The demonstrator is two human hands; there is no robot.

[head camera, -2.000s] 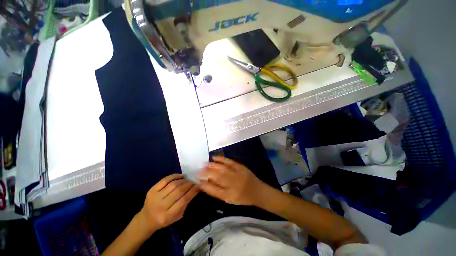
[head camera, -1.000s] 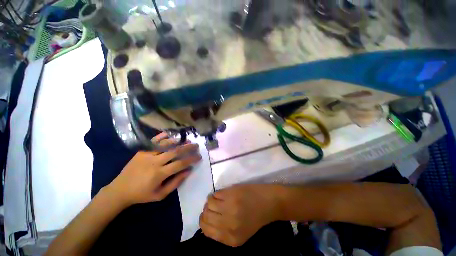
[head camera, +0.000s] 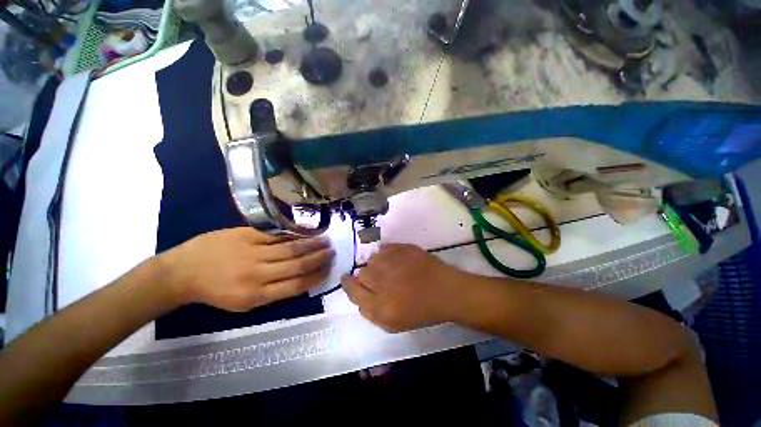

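Note:
The navy fabric panel (head camera: pixel 196 200) lies on the table, running under the left end of the sewing machine (head camera: pixel 359 92). A white fabric piece (head camera: pixel 340 250) with a curved lower edge lies on it below the needle area. My left hand (head camera: pixel 254 268) lies flat, fingers together, on the white piece and the navy cloth. My right hand (head camera: pixel 396 285) is at the white piece's right edge with its fingers curled and fingertips together at the cloth edge. The exact pinch is hidden. The presser foot area (head camera: pixel 367 229) is just above my fingertips.
Scissors (head camera: pixel 509 238) with green and yellow handles lie right of the needle. A green small tool (head camera: pixel 680 227) lies at the table's right end. Stacked cut pieces (head camera: pixel 52 200) lie at the left. A green basket (head camera: pixel 83 46) stands behind, a blue basket (head camera: pixel 726 308) at lower right.
The cloth has moved up and away from me, under the machine head, and its lower edge now lies on the table. My right hand has moved up near the needle. My left hand stays on the cloth.

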